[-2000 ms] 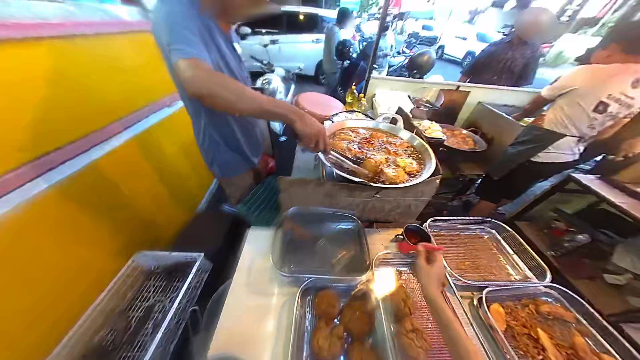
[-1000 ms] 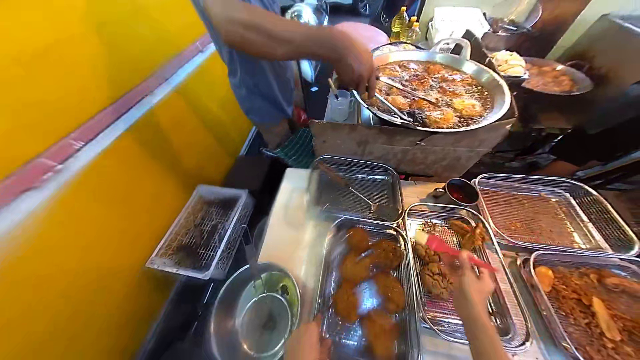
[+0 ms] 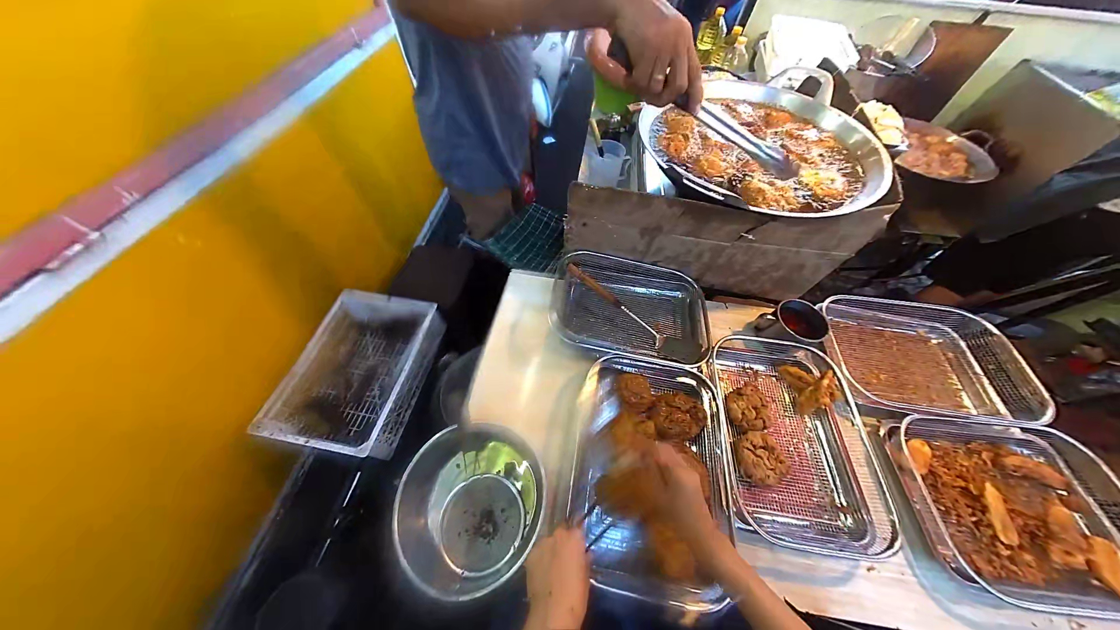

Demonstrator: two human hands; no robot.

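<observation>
My right hand, blurred by motion, is over the middle wire-rimmed tray, its fingers on a blurred brown fried piece. At the tray's lower left is my left hand; a thin dark thing shows by its fingertips, too blurred to name. More fried pieces lie in this tray. In the tray to the right are browned flat pieces and some smaller ones. A dark cup of red-brown sauce stands behind it. The red brush is not visible.
A metal pot stands left of the trays, a plastic crate beyond it. A wire tray holds a wooden-handled tool. A co-worker's hand holds tongs in a pan of bubbling oil. More food trays stand right.
My right hand has moved left from the tray with the smaller pieces, where it held a red brush, to the middle tray. The co-worker's tongs have shifted within the pan.
</observation>
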